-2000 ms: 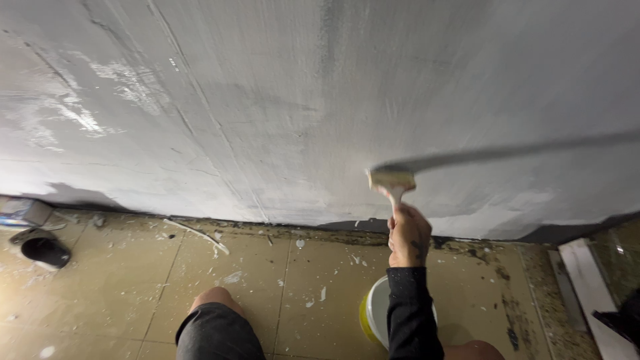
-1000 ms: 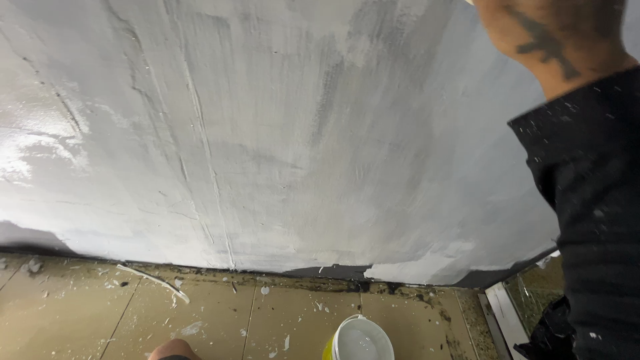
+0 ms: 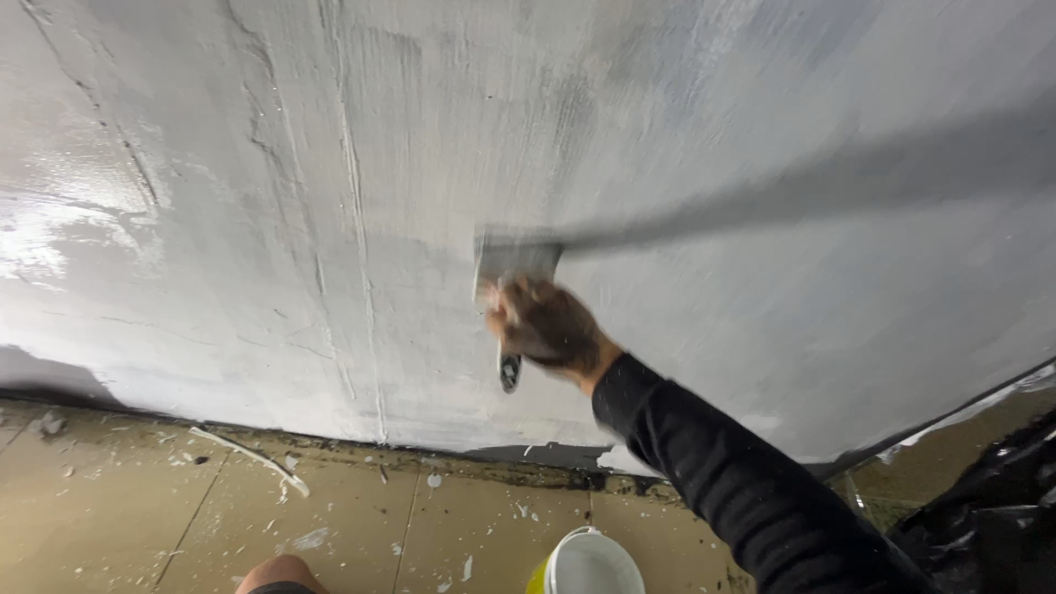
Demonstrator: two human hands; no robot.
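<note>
My right hand point(image 3: 549, 326), in a black sleeve, grips a wide flat paintbrush point(image 3: 518, 256) by its handle, whose dark end sticks out below the fist. The brush lies against the lower middle of a grey wall point(image 3: 462, 173) coated in streaky whitish paint; hand and bristles are blurred. Below the hand, a white and yellow bucket point(image 3: 596, 565) stands on the floor with pale contents. My left hand is out of view.
Paint-spattered beige floor tiles point(image 3: 346, 520) meet the wall's dark bottom edge. A pale strip point(image 3: 252, 455) lies on them at left. My bare knee point(image 3: 283, 575) shows at the bottom. Black plastic sheeting point(image 3: 990, 503) lies at lower right.
My right hand has come from the upper right down to the wall's lower middle, where the brush is in view again. The view has shifted, showing more wall than two seconds ago.
</note>
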